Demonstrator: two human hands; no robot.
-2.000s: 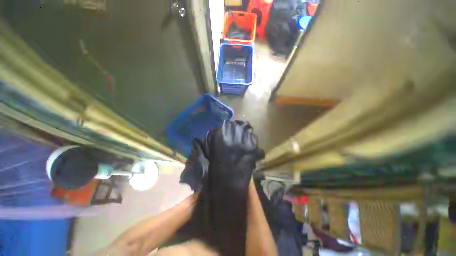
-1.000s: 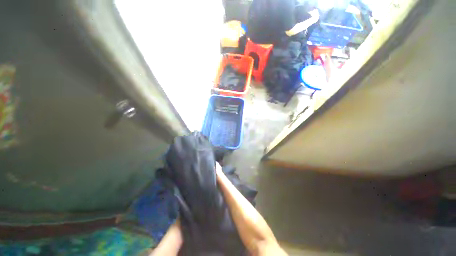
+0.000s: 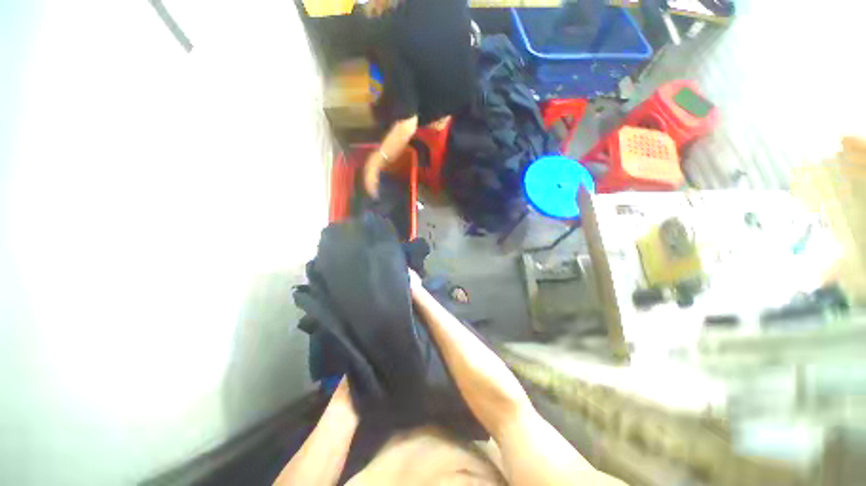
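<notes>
A large armful of dark, floppy cut panels (image 3: 366, 294) is held in front of my body at the lower middle. My left hand (image 3: 344, 387) is mostly hidden under the left side of the bundle; the forearm leads up to it. My right hand (image 3: 415, 283) is against the right side of the bundle, its fingers hidden by the cloth. Both arms hold the bundle between them. Loose ends hang out on its left side.
A person in dark clothes (image 3: 432, 57) sits ahead, one hand reaching into a red crate (image 3: 415, 195). A dark heap (image 3: 489, 142), a blue stool (image 3: 558, 186), red stools (image 3: 649, 157) and a blue crate (image 3: 581, 57) lie beyond. A white machine table (image 3: 617, 275) stands right.
I have moved forward through the doorway with the bundle. The seated person, crates and stools are nearer, and the white table has come into view on the right.
</notes>
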